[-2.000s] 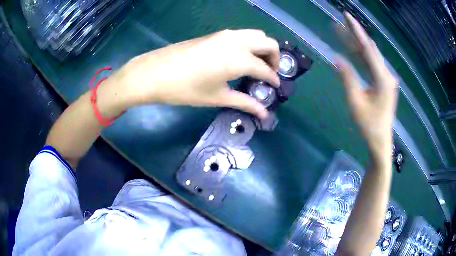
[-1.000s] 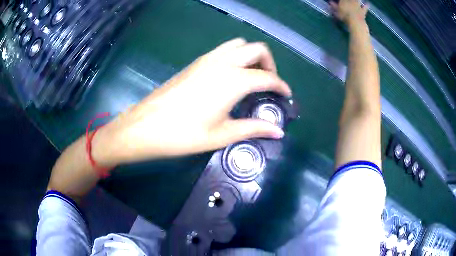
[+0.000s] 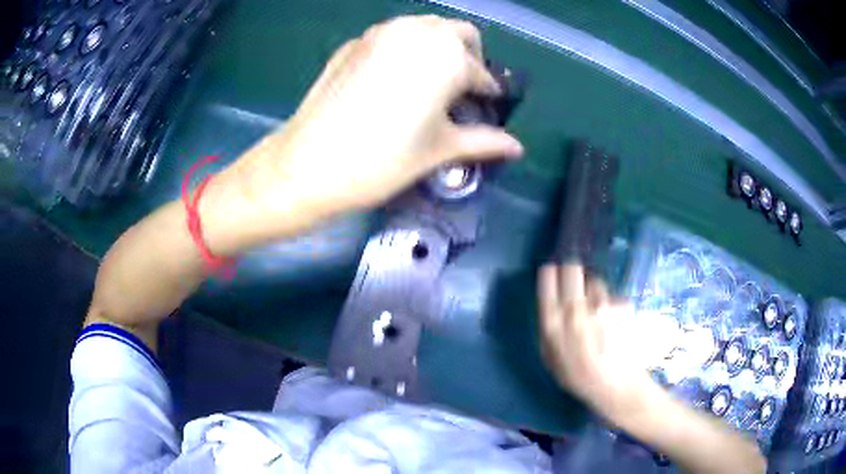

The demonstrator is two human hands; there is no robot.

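A grey-black holder strip (image 3: 385, 310) lies at a slant on the green surface. Its near seats show small holes, and a bright round unit (image 3: 455, 179) sits just below my left thumb. My left hand (image 3: 399, 116) is over the strip's far end, finger and thumb closed around its dark part; what lies under the fingers is hidden. My right hand (image 3: 589, 343) is blurred, its fingertips on the near end of a long dark ribbed block (image 3: 587, 204), seemingly a stack of empty strips.
A filled strip with several bright circles (image 3: 768, 203) lies at the right. Clear trays holding round units (image 3: 710, 333) lie at the near right. Stacked clear trays (image 3: 102, 102) stand at the far left. Pale metal rails (image 3: 594, 57) curve along the far side.
My right hand has come back from the far rails to the near right and now has the dark block at its fingertips. My left hand has moved slightly away from me.
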